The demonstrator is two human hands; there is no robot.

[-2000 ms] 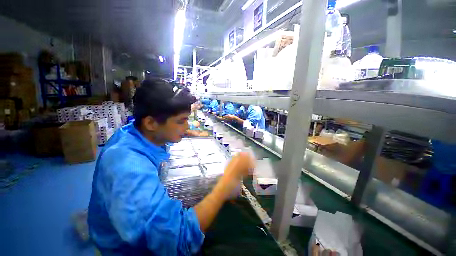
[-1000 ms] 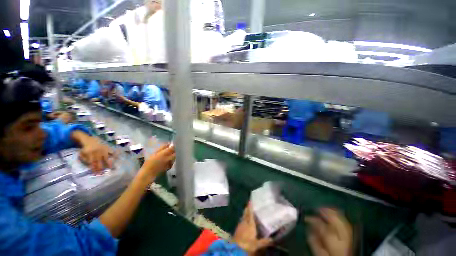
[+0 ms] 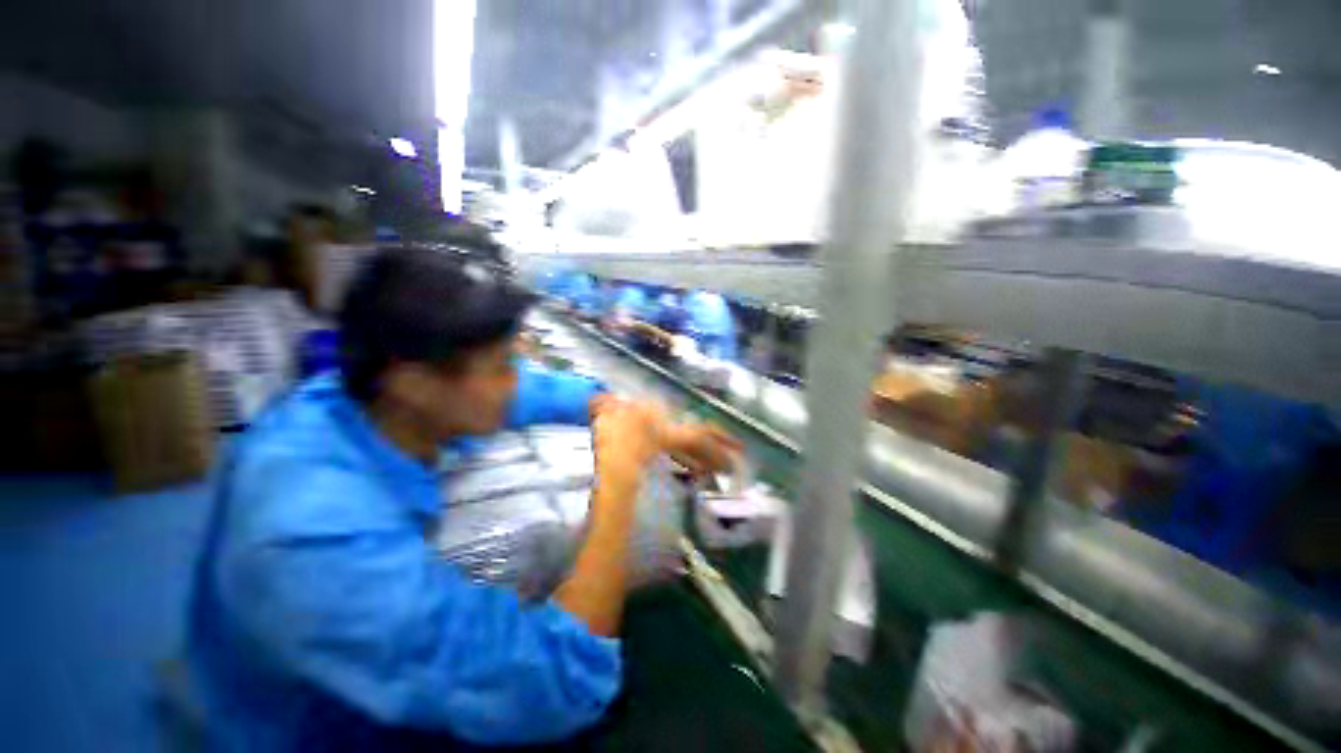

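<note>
A white box (image 3: 974,680) with raised flaps stands on the green conveyor belt (image 3: 941,566) at the bottom right. A blurred skin-toned patch at its lower edge may be fingertips of my left hand (image 3: 963,731); the picture's edge cuts it off and its grip is unclear. My right hand is not visible. Another white box (image 3: 850,596) is partly behind the grey upright post. A further white box (image 3: 738,518) lies up the belt by the neighbouring worker's hands.
A worker in a blue smock (image 3: 368,589) sits close on the left, both arms reaching toward the belt. Shiny clear trays (image 3: 508,508) lie beside them. The grey post (image 3: 841,368) rises in front, and a metal shelf (image 3: 1177,287) with bottles and bags crosses the upper right.
The view has swung back left since a second ago. Both my hands, clear then with the left on a white box, are now mostly or wholly out. The neighbour's hands have come together.
</note>
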